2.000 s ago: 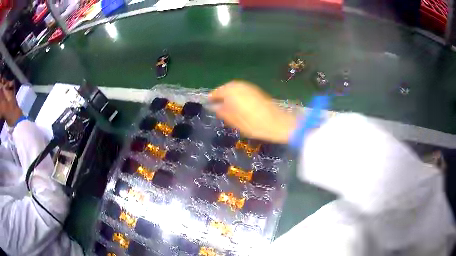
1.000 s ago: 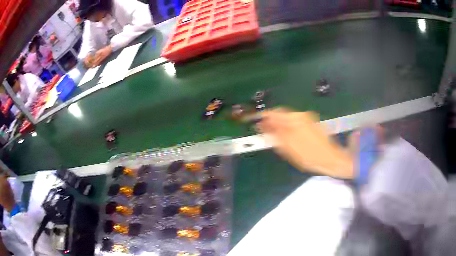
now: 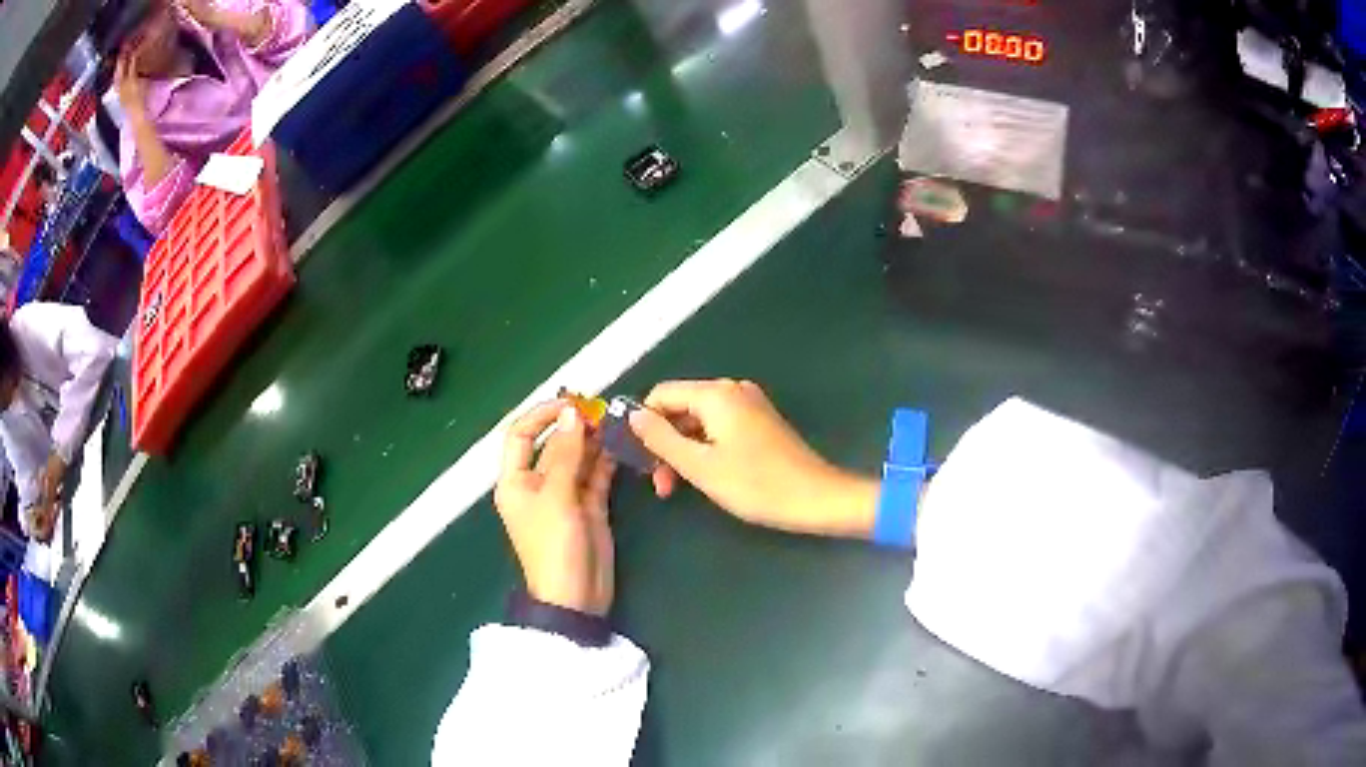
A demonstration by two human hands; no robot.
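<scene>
My left hand [image 3: 557, 502], with a dark band at the wrist, and my right hand [image 3: 727, 450], with a blue wrist strap [image 3: 902, 477], meet over the green bench beside the pale metal strip. Between their fingertips they hold a small dark module [image 3: 623, 436] with an orange flex part [image 3: 586, 406] at its left side and a small silver or white spot on top. The left fingers pinch the orange end and the right thumb and fingers hold the dark end. The fingers partly hide the part.
Several small modules [image 3: 424, 369] lie spaced along the green belt. The clear blister tray [image 3: 270, 719] is at the lower left. The black test fixture [image 3: 1109, 285] with red digits [image 3: 995, 47] and a label [image 3: 984, 138] stands right. A red tray [image 3: 210, 307] and people are across the belt.
The view has turned right, bringing the fixture in and moving the blister tray to the lower left. My left hand has appeared, and both hands now hold a module.
</scene>
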